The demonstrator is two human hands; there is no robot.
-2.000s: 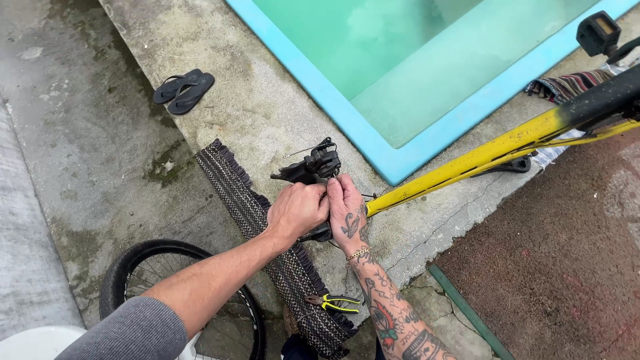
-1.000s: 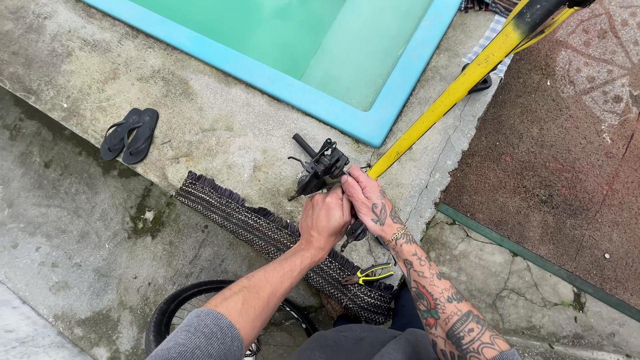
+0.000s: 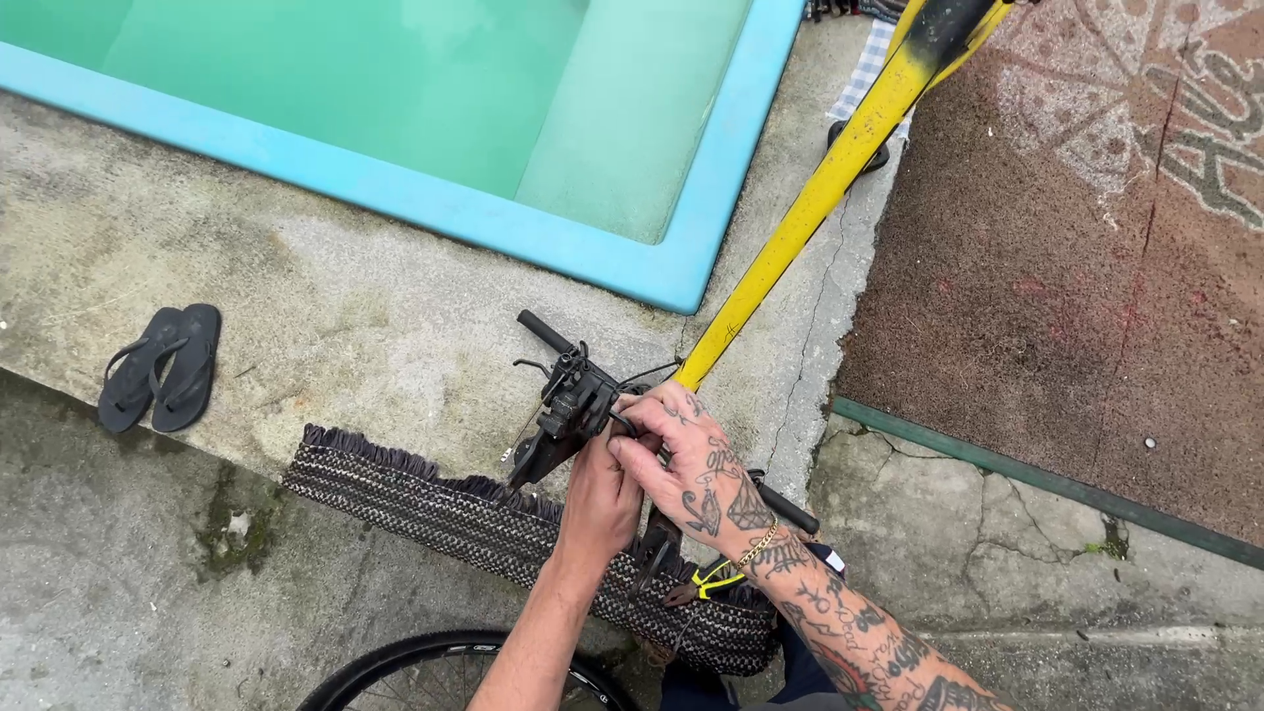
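Note:
A yellow and black bicycle frame (image 3: 790, 227) runs from the upper right down to my hands. My left hand (image 3: 604, 494) and my tattooed right hand (image 3: 681, 459) meet at its lower end, fingers closed together around a small dark part that they mostly hide. Just left of them is a black bicycle component assembly (image 3: 571, 405) with a lever and a cable. Black handlebar grips (image 3: 545, 331) stick out on both sides. Pliers with yellow-green handles (image 3: 716, 581) lie on a woven dark rug (image 3: 425, 504), below my right hand.
A pool with a light blue rim (image 3: 681, 267) fills the upper left. Black flip-flops (image 3: 186, 367) lie on the concrete ledge at left. A bicycle wheel (image 3: 425, 647) is at the bottom. A brown mat with a green edge (image 3: 987, 474) lies at right.
The view has shifted, and the pool and flip-flops stand elsewhere in it. Both hands stay together at the end of the bicycle frame, beside the black component.

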